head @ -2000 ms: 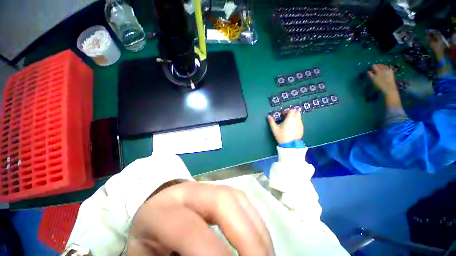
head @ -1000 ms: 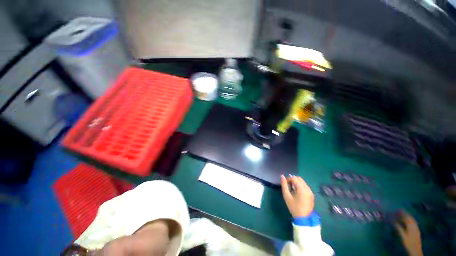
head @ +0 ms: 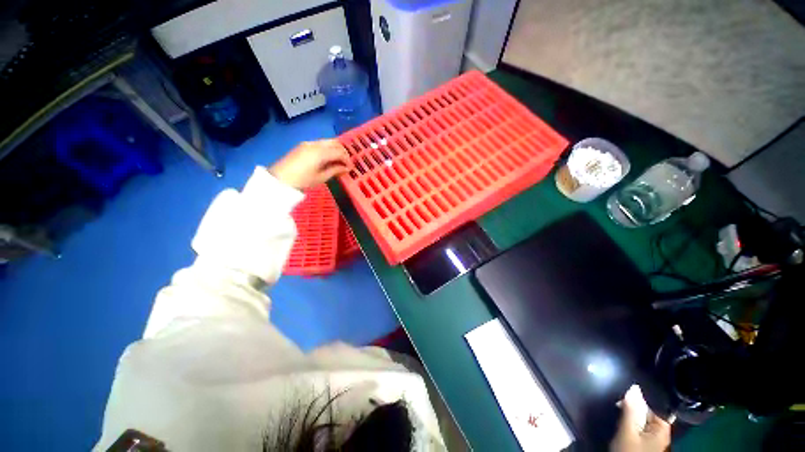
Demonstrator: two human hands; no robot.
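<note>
The red-orange slotted tray (head: pixel 459 159) lies on the green bench top. My left hand (head: pixel 311 164) is at the tray's left edge, its fingertips over the outer slots; whether it holds a part is hidden. A few small pale parts (head: pixel 381 150) sit in slots near it. My right hand (head: pixel 643 431) is at the lower edge of the picture, over the black microscope base (head: pixel 574 309), beside the microscope's ring (head: pixel 697 375). A bright white area shows at its fingertips; I cannot tell if it is a held item.
A phone-like dark rectangle (head: pixel 452 258) lies between tray and base, and a paper strip (head: pixel 521 388) along the base's edge. A white tub (head: pixel 593 168) and clear bottle (head: pixel 658 190) stand behind. A second red tray (head: pixel 313 231) lies lower down, beyond the bench edge.
The view has swung left, and the part rows and coworker have left the picture. My left hand has reached out to the red tray. My right hand is now over the base near the lens.
</note>
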